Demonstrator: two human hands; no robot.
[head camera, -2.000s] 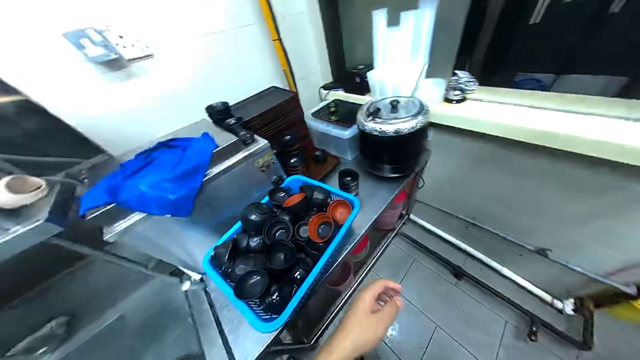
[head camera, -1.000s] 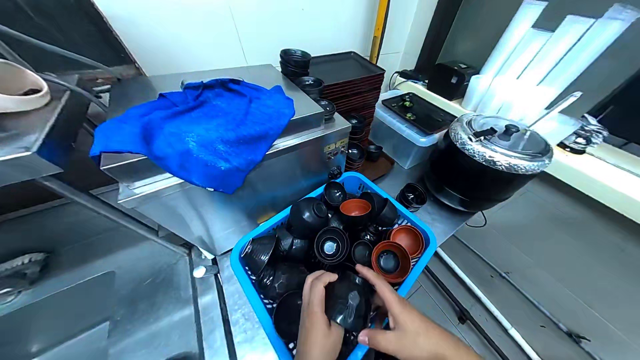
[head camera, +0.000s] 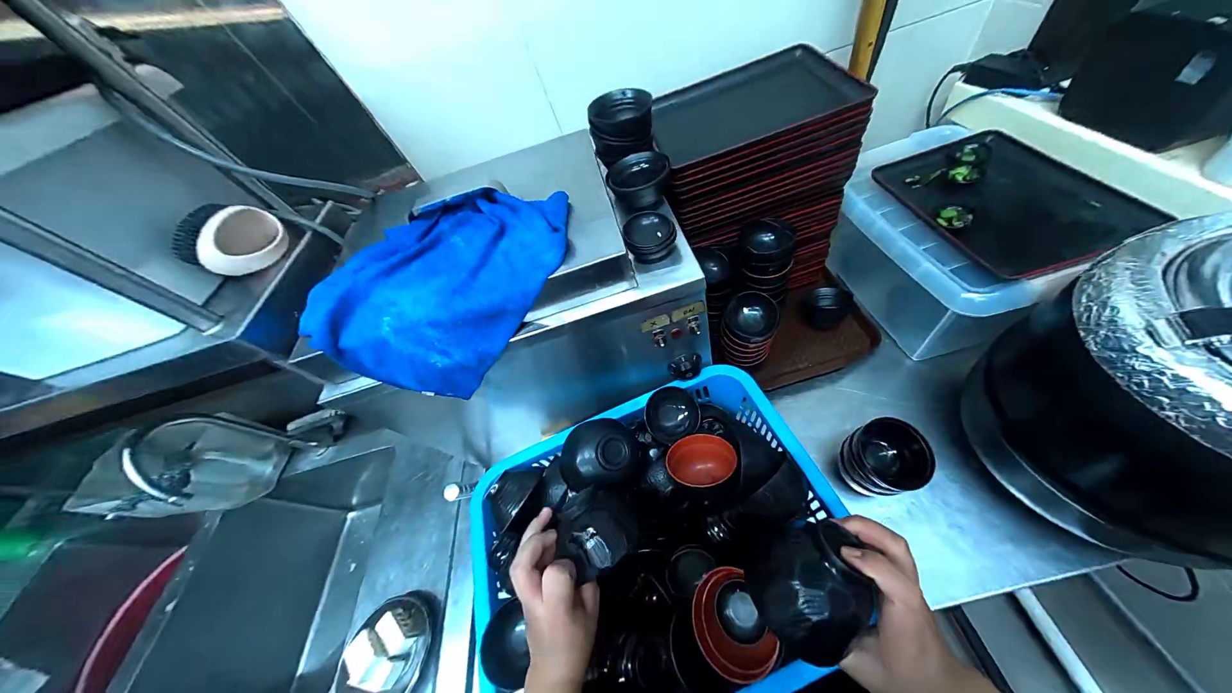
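Note:
A blue plastic basket (head camera: 782, 423) holds many black bowls, with a red-lined bowl (head camera: 702, 461) near its middle and nested orange-red bowls (head camera: 707, 626) toward the front. Over the basket's right side, my right hand (head camera: 895, 587) grips a large black bowl (head camera: 810, 592) by its rim. My left hand (head camera: 556, 597) is at the left part of the basket, its fingers against a dark bowl (head camera: 595, 531); whether they grip it is unclear. A black bowl (head camera: 599, 452) lies upside down just behind that one.
Behind stand a steel machine with a blue cloth (head camera: 448, 289), stacked trays (head camera: 770, 135) and stacks of small black bowls (head camera: 749, 327). A bowl stack (head camera: 885, 457) and a large black pot (head camera: 1059, 404) are at right. The sink (head camera: 250, 587) lies left, a plastic box (head camera: 905, 279) back right.
The view has come much closer to the basket. My hands, close together over the basket a second ago, are now apart, and my right hand has taken hold of a large black bowl.

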